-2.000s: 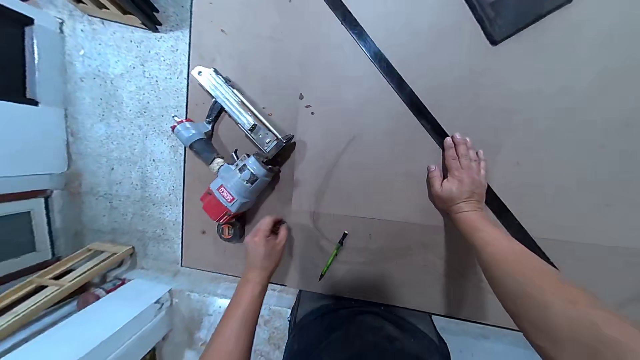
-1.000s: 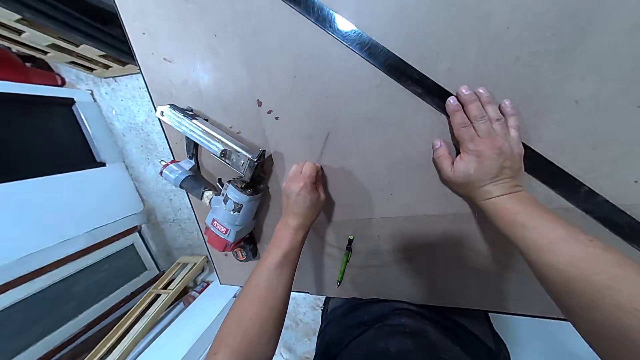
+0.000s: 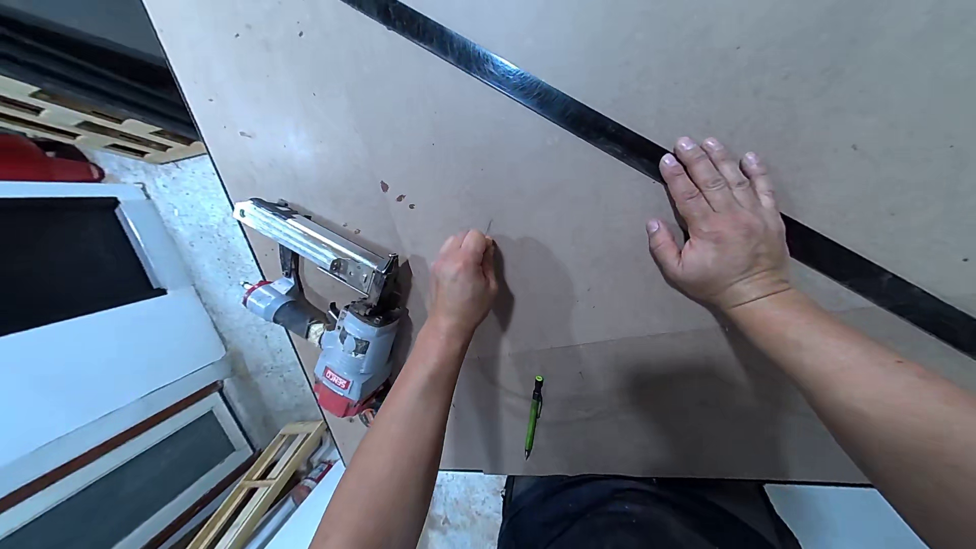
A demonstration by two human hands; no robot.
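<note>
My right hand [image 3: 728,229] lies flat with fingers spread across a long black strip [image 3: 564,107], which runs diagonally over the brown board [image 3: 595,305]. Near the middle of the board, my left hand [image 3: 463,278] is closed, and a thin, pointed piece [image 3: 489,226] sticks out past its fingers; its other end is hidden. Left of that hand a grey and red Senco pneumatic nailer [image 3: 354,347] rests on its side with its silver magazine pointing up and left. A green and black mechanical pencil [image 3: 533,418] lies between my forearms, touched by neither hand.
Small brown flecks [image 3: 384,186] mark the board. Beyond its left edge are a speckled floor [image 3: 191,206], white framed panels [image 3: 99,358], a light wooden frame [image 3: 263,480] and a red object [image 3: 46,160]. My dark clothing is at the board's near edge.
My left hand has moved from beside the nailer's base up and right onto the open board. My right hand stays on the black strip. The view has turned and come closer.
</note>
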